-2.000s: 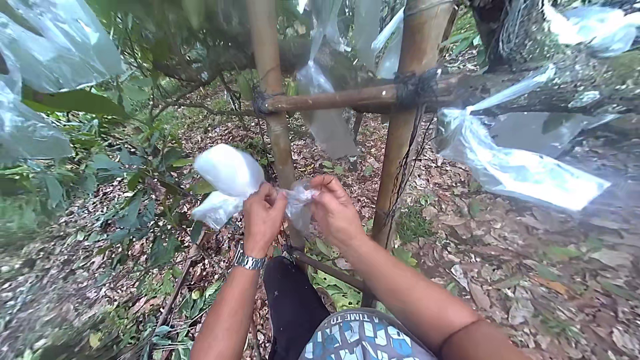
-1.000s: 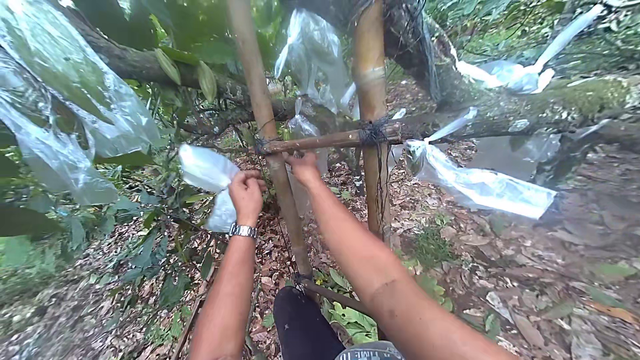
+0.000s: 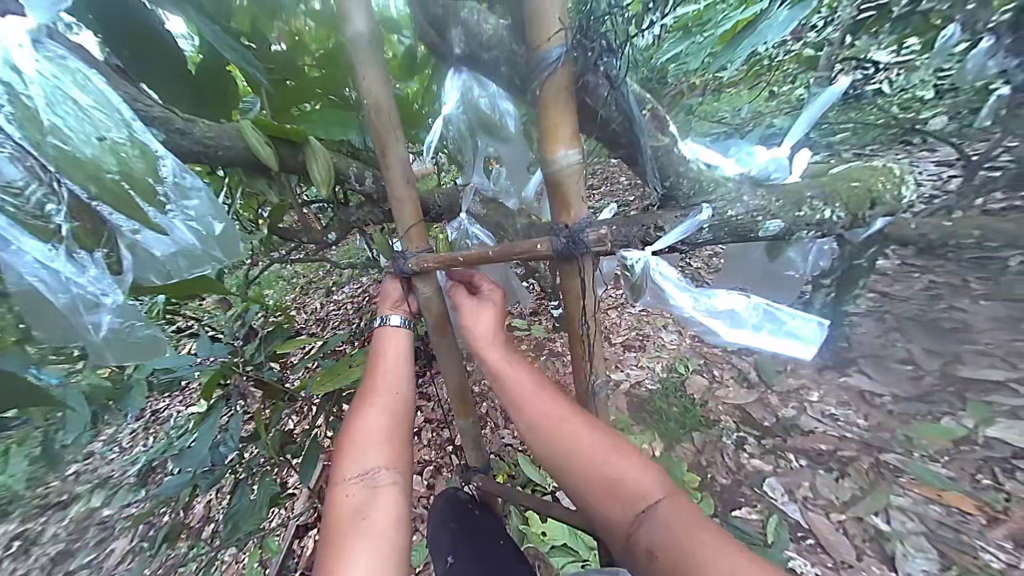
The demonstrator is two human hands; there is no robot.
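Note:
My left hand [image 3: 398, 296], with a metal-banded watch [image 3: 394, 322] on its wrist, is behind the left bamboo pole [image 3: 390, 132] of a ladder, just under the tied rung [image 3: 504, 254]. The pole hides part of its fingers. On the other side of that pole, my right hand [image 3: 480, 308] has bent fingers just below the rung; a pale bit of plastic shows beside them, but whether it is held is unclear. A knotted clear plastic bag [image 3: 472, 228] hangs behind the rung. Small green cacao pods [image 3: 319, 166] hang from the branch at upper left.
Large clear bags around pods [image 3: 96, 152] hang at far left. Another tied bag [image 3: 724, 308] hangs from the mossy branch [image 3: 800, 196] at right. The right bamboo pole [image 3: 560, 160] is lashed to the rung. Below are leafy plants [image 3: 232, 432], a dark-clothed knee [image 3: 472, 532] and leaf litter.
Both hands have moved from the whitish plastic bag they handled left of the ladder to just below the rung. That bag no longer shows clearly. The view has shifted closer to the ladder.

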